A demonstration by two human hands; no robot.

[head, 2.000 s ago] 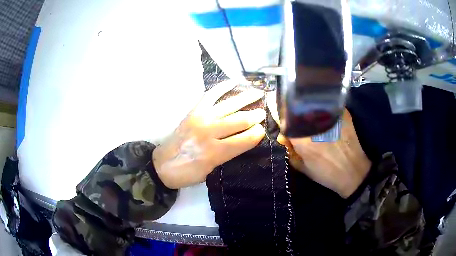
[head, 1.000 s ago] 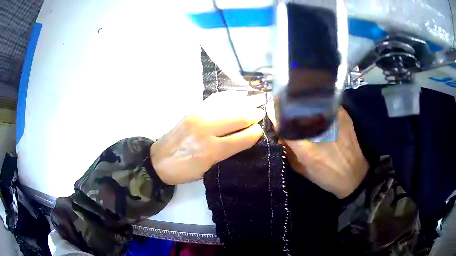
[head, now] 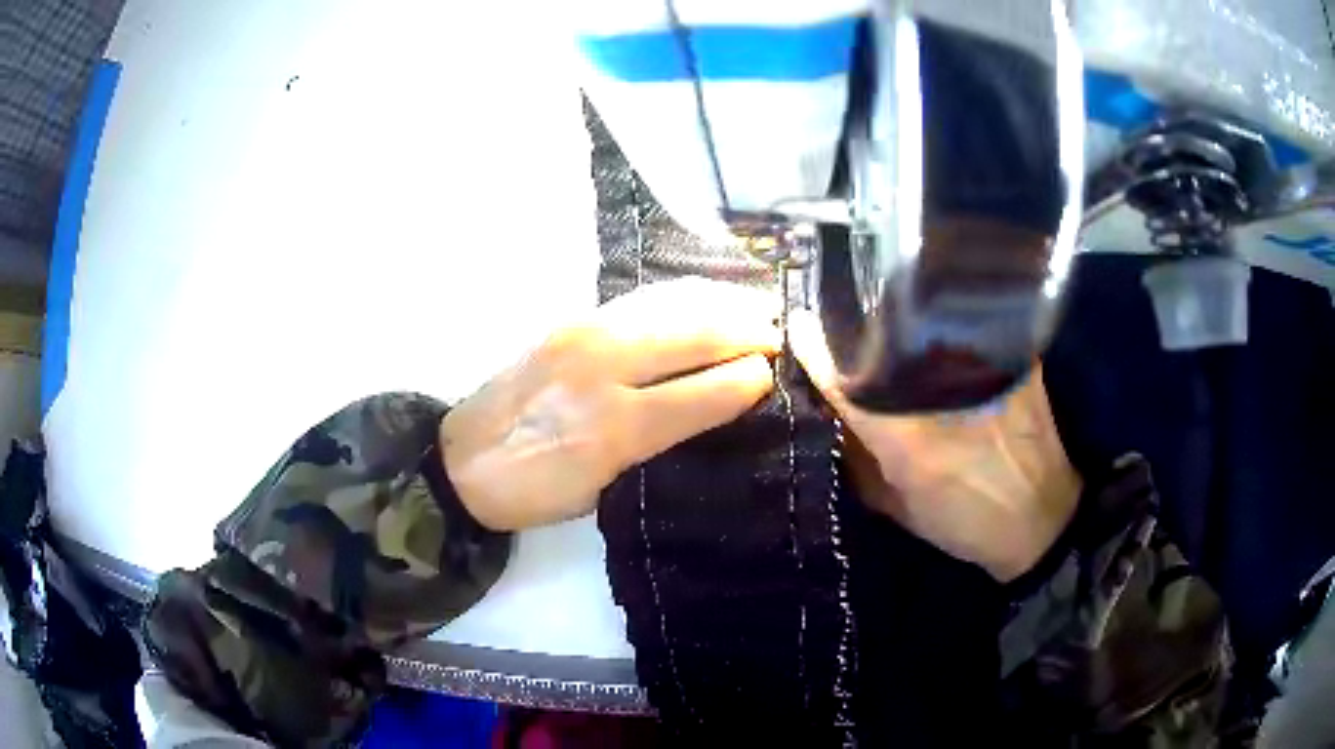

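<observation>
A black band (head: 718, 542) with pale lengthwise stitch lines runs from the needle area down over the table's front edge. A wider dark garment panel (head: 937, 644) lies to its right, with a pale ragged seam line between them. My left hand (head: 586, 410) lies on the band, fingertips pressing it at the seam just below the presser foot (head: 786, 300). My right hand (head: 966, 476) is on the cloth right of the seam, its fingertips close to the left ones; the dark shiny metal arm (head: 981, 220) hides part of it.
The white sewing machine head (head: 791, 110) with a blue stripe fills the top. A tension knob (head: 1198, 300) with a spring is at the upper right. The white table (head: 322, 249) has a ruler strip (head: 513, 682) at its front edge. Dark cloth (head: 88, 629) is at the lower left.
More of the band shows beyond my left fingers, behind the needle. The shiny metal arm appears further right than before. Both hands stay in nearly the same place.
</observation>
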